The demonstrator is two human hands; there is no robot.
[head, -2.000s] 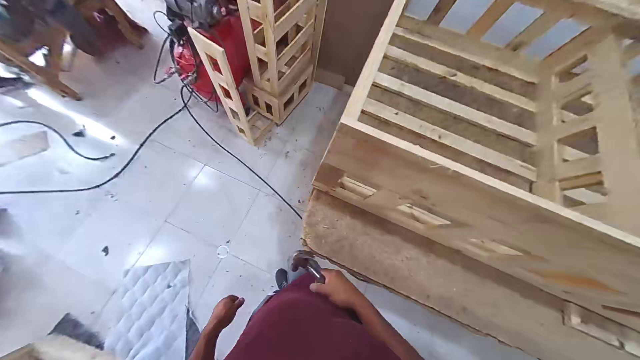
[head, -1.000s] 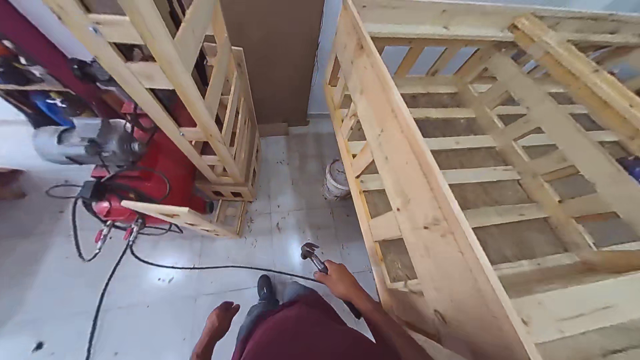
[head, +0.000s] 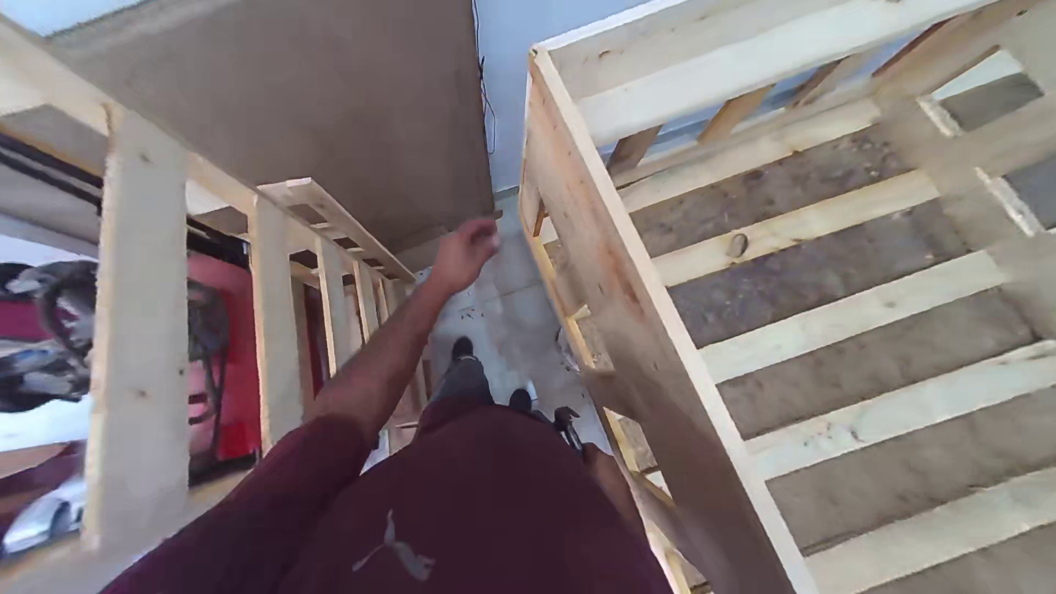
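Observation:
My left hand (head: 467, 252) is raised in front of me over the gap between two wooden frames, blurred, with its fingers partly curled and nothing visible in it. Low at my right side, my right hand (head: 596, 459) grips a claw hammer (head: 568, 422); its metal head points forward and my shirt hides part of the arm. Right of the hammer stands the side board (head: 615, 272) of a slatted wooden bed frame.
Wooden slats (head: 858, 309) span the bed frame at right. An upright slatted wooden panel (head: 140, 313) stands close at left, with a red air compressor (head: 227, 355) behind it. A brown board (head: 330, 99) leans ahead. Tiled floor (head: 516, 318) runs between the frames.
The view has moved forward into the gap between the frames. My left hand has risen and reached forward from low beside my body. The hammer stays in my right hand.

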